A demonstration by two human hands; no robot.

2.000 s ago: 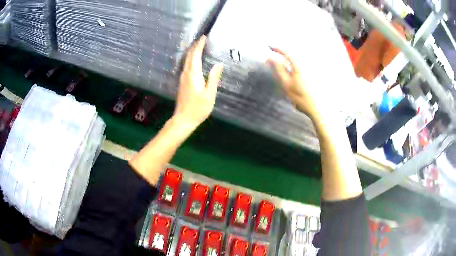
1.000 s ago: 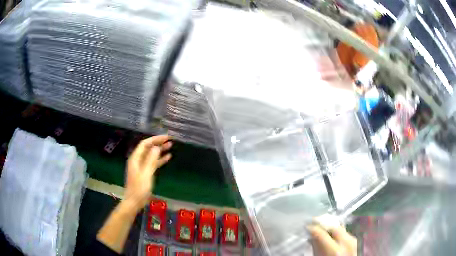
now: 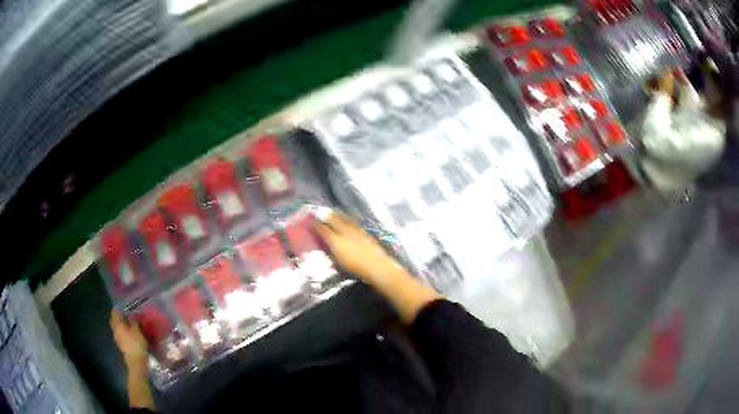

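A clear plastic tray of red phones [image 3: 190,218] lies in front of me with two rows of phones showing. Shiny clear plastic [image 3: 243,303] lies over the near row; blur hides whether it is a separate tray. My left hand [image 3: 130,340] grips its left edge, fingers at the corner. My right hand [image 3: 352,251] grips its right end near the last phone. Both hands are blurred.
A white film tray [image 3: 437,162] is right of the phones. Another tray of red phones [image 3: 559,101] lies beyond. A green belt [image 3: 219,105] runs behind, with silvery stacks [image 3: 65,73] past it. A white stack [image 3: 36,356] stands at left. A person's pale-covered part [image 3: 681,141] shows far right.
The view has swung down and right. The large clear tray my right hand held near the silvery stack is now down by the red phones. My left hand, empty before, is on its left edge.
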